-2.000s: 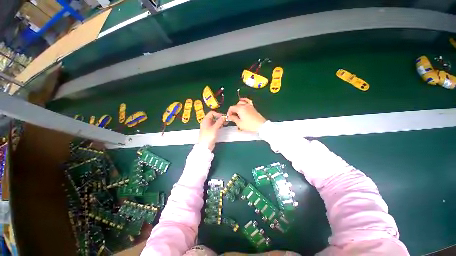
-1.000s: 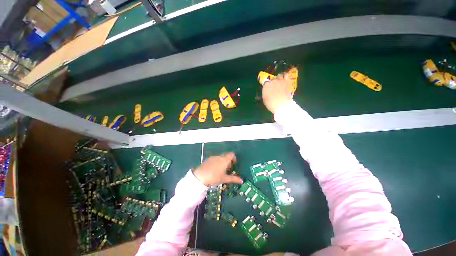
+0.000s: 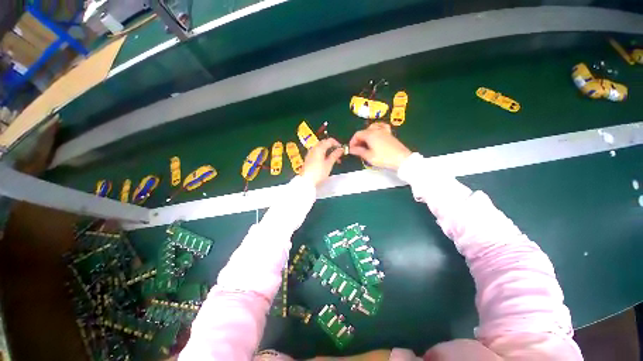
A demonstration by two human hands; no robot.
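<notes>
My left hand (image 3: 321,161) and my right hand (image 3: 381,146) meet just above the pale rail. Their fingertips pinch a small pale part (image 3: 345,149), too small to name surely; it may be a small circuit board. A bit of yellow shows under my right hand, mostly hidden. A wired yellow shell (image 3: 307,135) lies just behind my left hand. Another wired shell with a white patch (image 3: 369,108) and a plain yellow cover (image 3: 399,108) lie behind my right hand. Green PCB panel strips (image 3: 347,285) lie on the bench between my forearms.
A cardboard box (image 3: 35,261) at the left holds many green panel strips. More yellow shells and covers (image 3: 254,163) lie along the dark green belt to the left. A plain cover (image 3: 498,99) and wired shells (image 3: 599,84) lie to the right. The pale metal rail (image 3: 479,156) crosses in front.
My left hand has moved from above the panel strips up to the rail. My right hand has come back from the shells on the belt, and the fingertips now meet. The camera view has shifted slightly.
</notes>
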